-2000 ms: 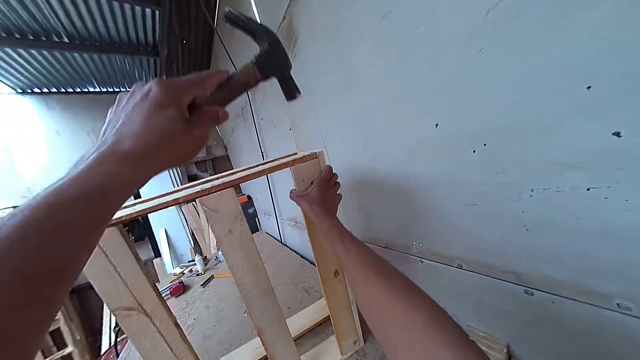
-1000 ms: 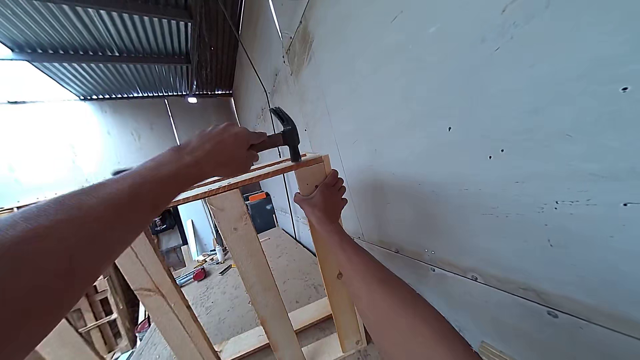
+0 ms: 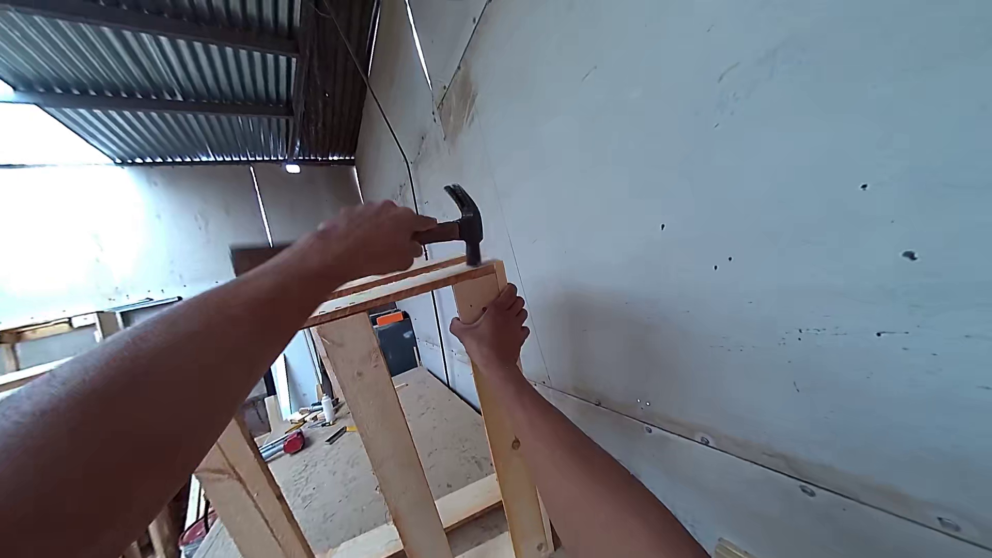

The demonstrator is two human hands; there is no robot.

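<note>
My left hand [image 3: 380,236] grips the handle of a claw hammer [image 3: 470,225]. The hammer's face is down at the right end of the frame's wooden top rail [image 3: 403,288], its claw pointing up. Just below that end, my right hand [image 3: 496,329] is wrapped around the end wooden upright [image 3: 504,434], thumb on the left side and fingers on the right. Another wooden upright [image 3: 380,426] stands left of it under the rail. Whether a nail is under the hammer cannot be seen.
A pale panel wall [image 3: 697,232] runs close along the right. Behind the frame, a work surface [image 3: 341,480] holds a white bottle [image 3: 328,409], a red-ended tool [image 3: 293,442] and several small items. Lower boards [image 3: 465,504] cross between the uprights.
The hammer was raised above the rail two seconds ago and has come down to its right end. My right hand keeps its place on the upright. The view has shifted somewhat.
</note>
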